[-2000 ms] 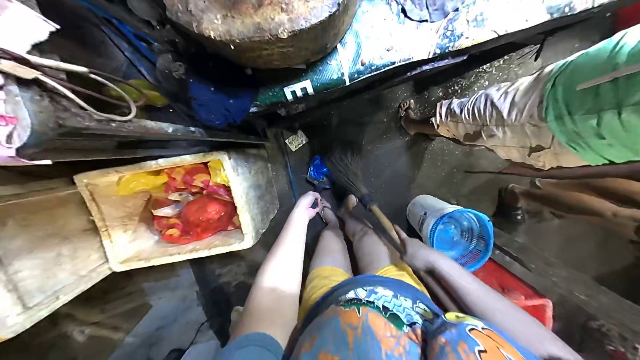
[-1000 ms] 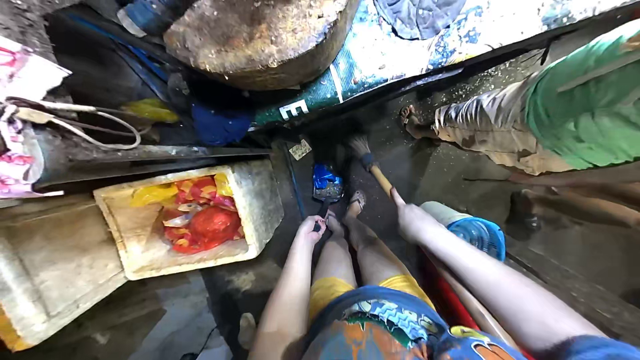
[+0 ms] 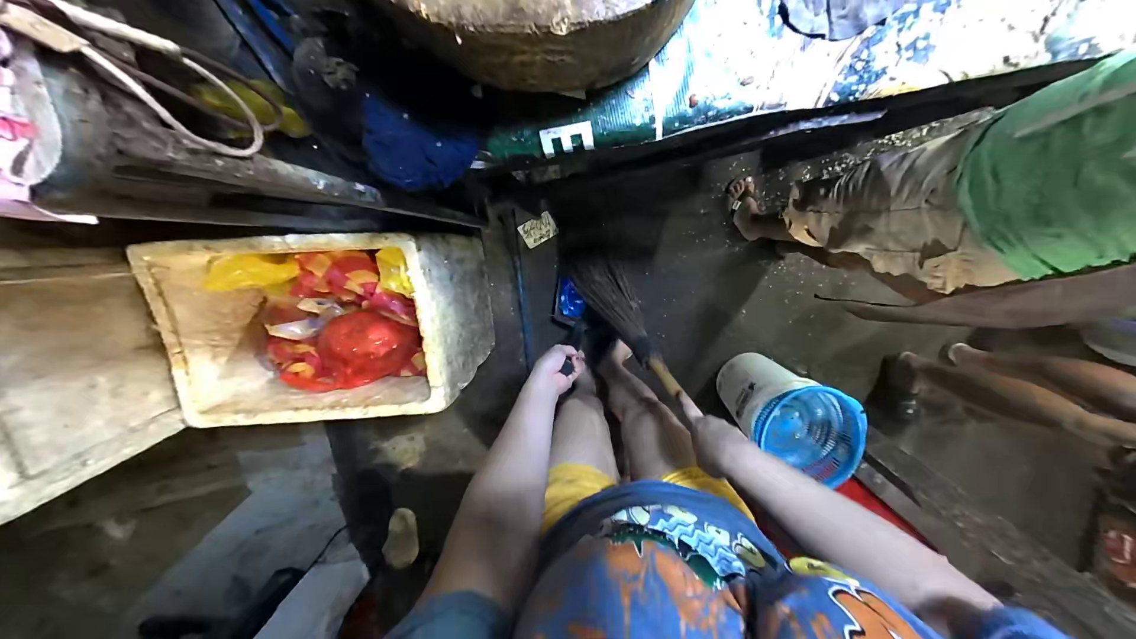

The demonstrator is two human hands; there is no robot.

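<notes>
My right hand (image 3: pixel 713 437) grips the wooden handle of a broom (image 3: pixel 612 297), whose dark bristles rest on the wet floor ahead of my feet. My left hand (image 3: pixel 559 368) is closed round the dark handle of what looks like a dustpan (image 3: pixel 561 317). Blue plastic (image 3: pixel 571 299) lies in that pan, just left of the bristles; part of the pan is hidden. A foam box (image 3: pixel 461 328) holding red and yellow plastic bags (image 3: pixel 366 346) stands at my left.
A white bucket (image 3: pixel 741 382) with a blue basket (image 3: pixel 812 430) stands at my right. A person in a green top (image 3: pixel 1056 169) is at the upper right; another person's legs (image 3: pixel 1038 386) are below. A thick round wooden block (image 3: pixel 550 44) rests on the table ahead. A scrap of card (image 3: pixel 537 230) lies on the floor.
The broom's bristles have swung left, close to the pan, and now spread over the floor. Two seconds ago the blue plastic lay on the floor; a second ago it was at the pan.
</notes>
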